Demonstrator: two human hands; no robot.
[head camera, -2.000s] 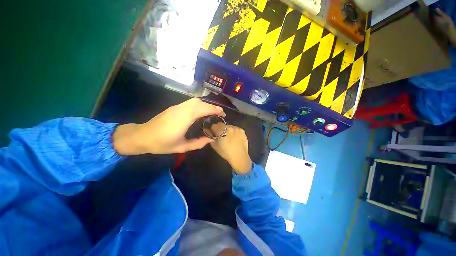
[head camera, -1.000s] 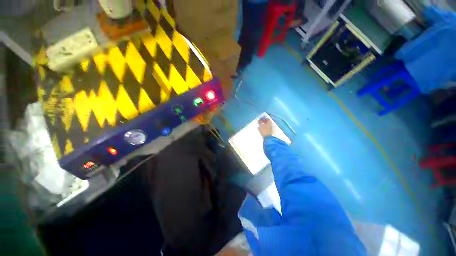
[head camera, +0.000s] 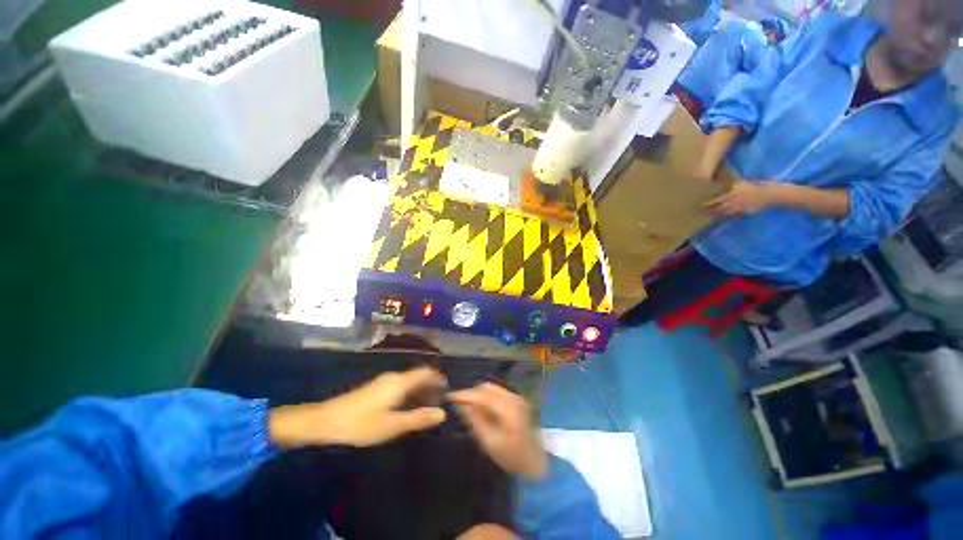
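My left hand (head camera: 370, 411) is over my dark-clothed lap, thumb and fingers curled around a small dark round part (head camera: 428, 397) that is blurred and mostly hidden. My right hand (head camera: 501, 422) is just to its right, fingertips pinched close to the part. I cannot tell whether the right fingers hold a separate small piece. The press (head camera: 486, 248) with its yellow-and-black bed stands in front of the hands.
The control panel (head camera: 480, 317) faces my hands. The fixture (head camera: 546, 200) sits under the press head (head camera: 562, 148). A foam storage box (head camera: 211, 105) is far left, plastic wrap (head camera: 333, 253) left of the press, a white tray (head camera: 604, 475) low right. A person in blue (head camera: 824, 137) is beside a cardboard sheet (head camera: 655, 200).
My right hand has come back from the white tray to beside my left hand, which is in view again. The view has swung left and up, showing the foam box and press head.
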